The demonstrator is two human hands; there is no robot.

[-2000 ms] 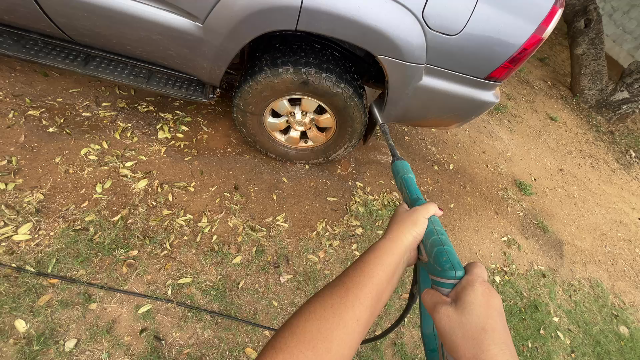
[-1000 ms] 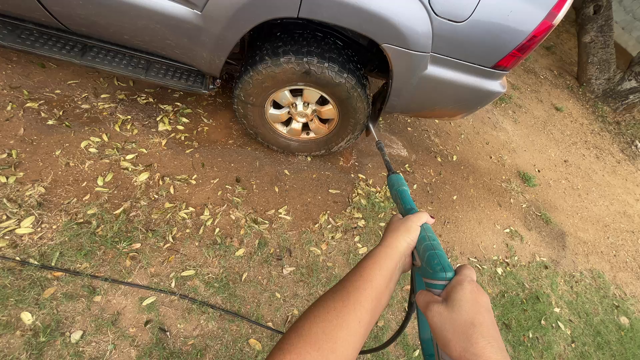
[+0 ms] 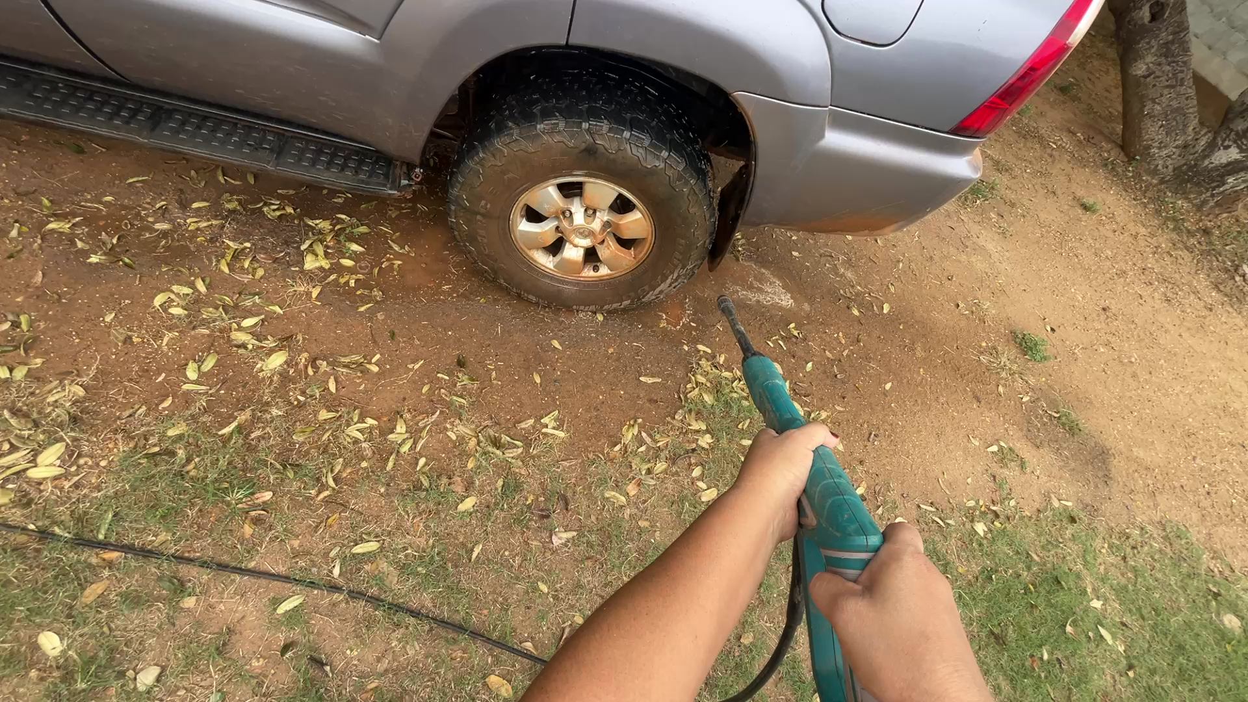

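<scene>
A green pressure washer gun [image 3: 840, 517] lies in both of my hands. My left hand [image 3: 788, 468] is wrapped around its front part, and my right hand [image 3: 892, 600] grips the rear handle; whether a finger presses the trigger is hidden. The dark nozzle [image 3: 736, 327] points up and to the left, short of the rear wheel. That wheel has a wet, brown-stained tire [image 3: 478, 214] and a metal rim [image 3: 582, 229] with brown dirt on it. A black mud flap [image 3: 729, 210] hangs behind the tire.
The silver car body [image 3: 673, 34] spans the top, with a black running board [image 3: 195, 136] at left and a red tail light [image 3: 1029, 73] at right. A black hose [image 3: 292, 580] crosses the leafy grass. A tree trunk [image 3: 1155, 88] stands at the upper right.
The nozzle has come away from the gap behind the tire, down and toward me. Both hands have kept their hold on the gun.
</scene>
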